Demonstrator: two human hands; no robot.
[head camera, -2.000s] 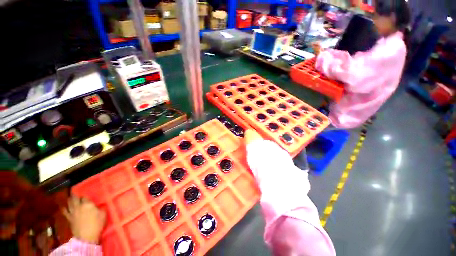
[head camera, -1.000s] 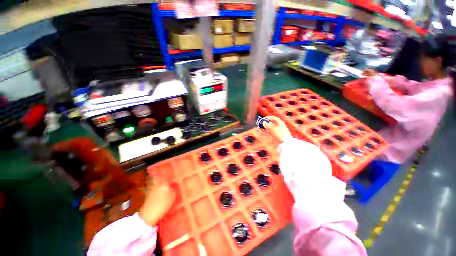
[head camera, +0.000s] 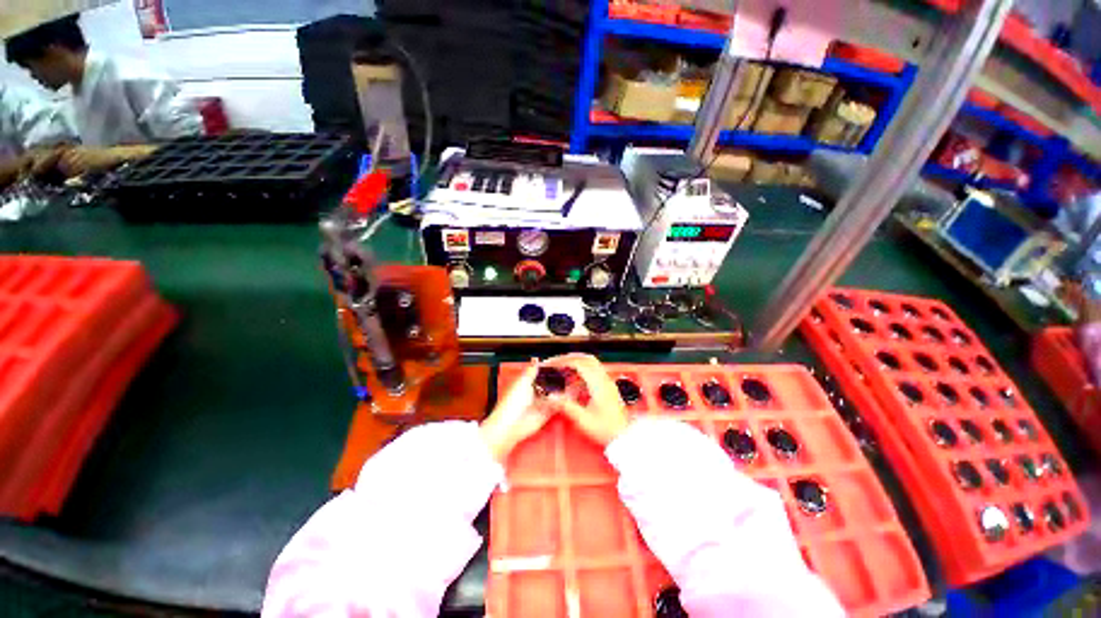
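My left hand (head camera: 514, 413) and my right hand (head camera: 594, 403) meet over the upper left part of the red-orange blister tray (head camera: 531, 519). Between their fingertips they hold a black round unit (head camera: 552, 382). More black discs sit in the tray's upper and right pockets, such as one in the top row (head camera: 674, 394). My right forearm covers part of the tray. The toggle clamp (head camera: 362, 290) with a red grip stands on its orange-brown base plate (head camera: 417, 332), left of the hands.
Filled trays (head camera: 954, 423) stand at right, stacked red-orange trays (head camera: 60, 362) at left. Behind are a black-fronted controller (head camera: 531, 260), a white power supply (head camera: 688, 248) and sample discs on a ledge. A metal post (head camera: 881, 169) rises at right. A black tray (head camera: 229, 169) and a person (head camera: 115, 91) are farther left.
The view has swung left. My right hand has moved from the tray's far right edge to its upper left. Both hands now meet at a round unit.
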